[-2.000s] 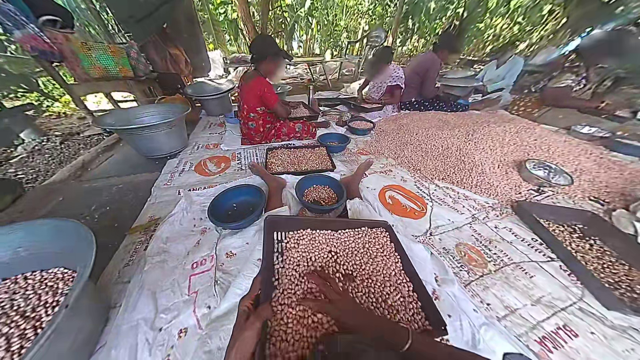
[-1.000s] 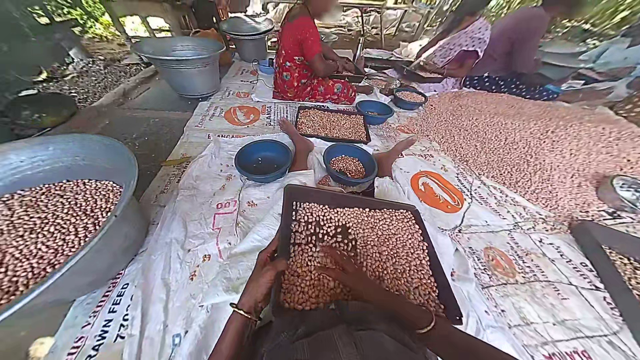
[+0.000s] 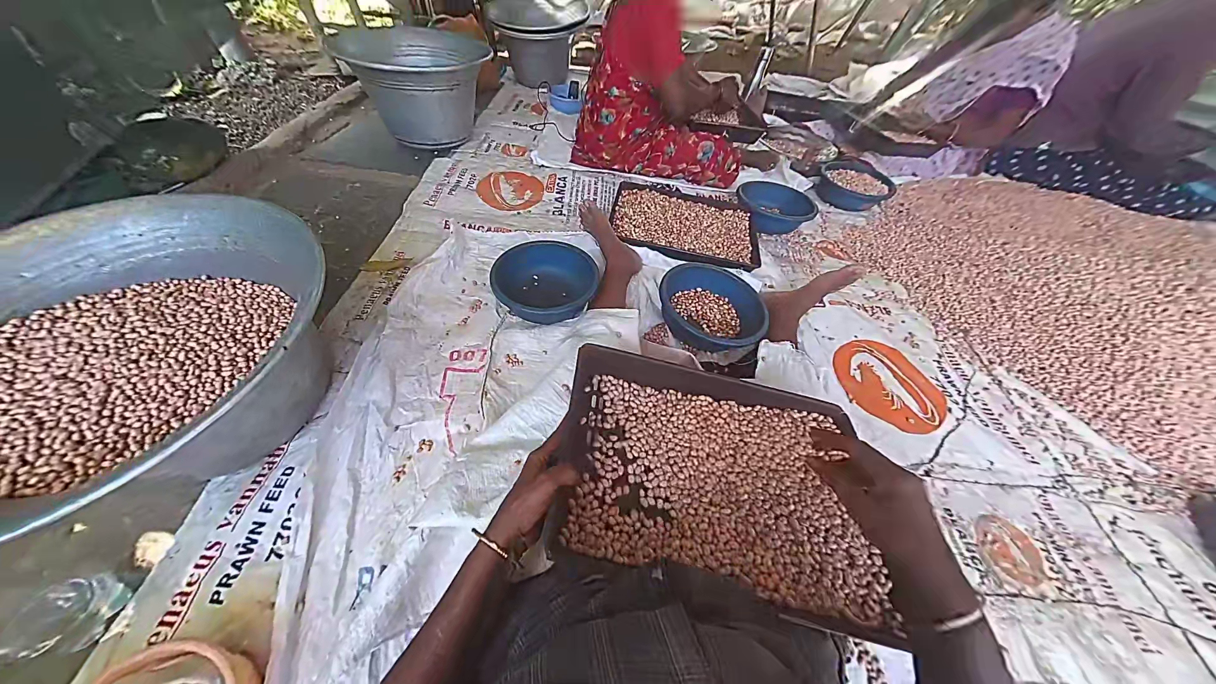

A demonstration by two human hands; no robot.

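A dark rectangular tray point(image 3: 712, 375) full of pinkish-brown nuts or beans point(image 3: 722, 484) lies tilted over my lap. My left hand point(image 3: 537, 489) grips its left rim, thumb on top and the fingers hidden below. My right hand point(image 3: 869, 484) is over the tray's right side with its fingers bent at the nuts; whether it holds any is not clear. Just beyond the tray, a blue bowl point(image 3: 750, 318) with some nuts stands between my bare feet. Another blue bowl point(image 3: 543, 280), with only a few bits in it, stands to its left.
A large metal tub point(image 3: 285, 380) of nuts is at the left. A second tray point(image 3: 684, 252) of nuts and more blue bowls point(image 3: 779, 207) lie ahead. A big heap of nuts point(image 3: 1064, 285) covers the right. People point(image 3: 655, 114) sit behind, and printed sacks point(image 3: 456, 332) cover the ground.
My left hand has moved up along the tray's left rim. My right hand has moved from the middle of the nuts to the tray's right side. The view has turned left and down.
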